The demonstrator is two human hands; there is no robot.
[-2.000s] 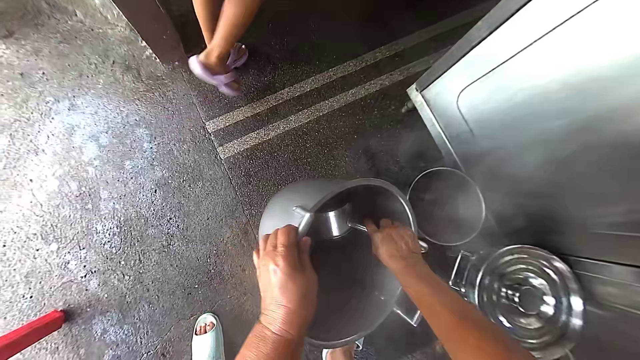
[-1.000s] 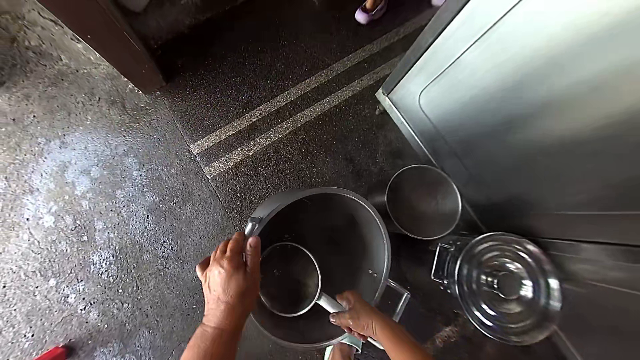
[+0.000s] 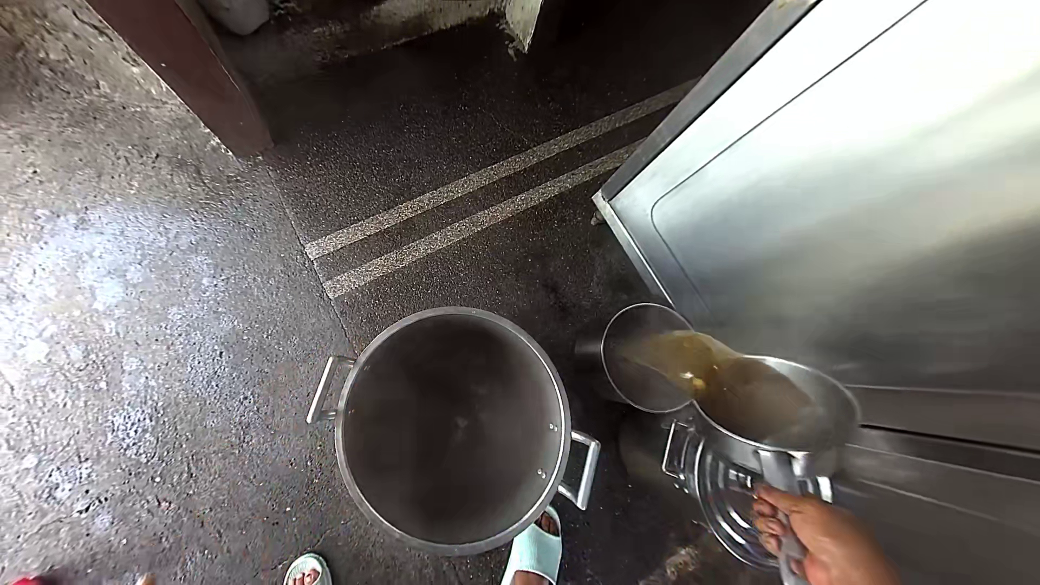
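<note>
At the lower right, my right hand (image 3: 821,536) grips the handle of a metal saucepan (image 3: 845,414). The saucepan is tipped to the left, and brown liquid (image 3: 691,357) pours from it into a tall round metal container (image 3: 605,349). A large stockpot (image 3: 349,479) with two side handles stands upright on the floor, left of that container. Its inside is dark and hazy, so its contents cannot be made out. Under the saucepan lies a shiny round metal lid or pot top (image 3: 731,528), partly covered. My left hand is out of view; only a possible fingertip shows at the bottom edge.
A stainless steel cabinet or appliance (image 3: 853,211) fills the right side, close to the container. A brown post (image 3: 195,81) stands at the upper left. Feet in pale green sandals (image 3: 536,548) are beside the stockpot. A red object (image 3: 31,580) shows at the bottom left.
The saucepan has moved from inside the stockpot to the right, over the smaller container, and liquid now pours out. My left hand has left the stockpot's rim. The other person's feet have gone from view.
</note>
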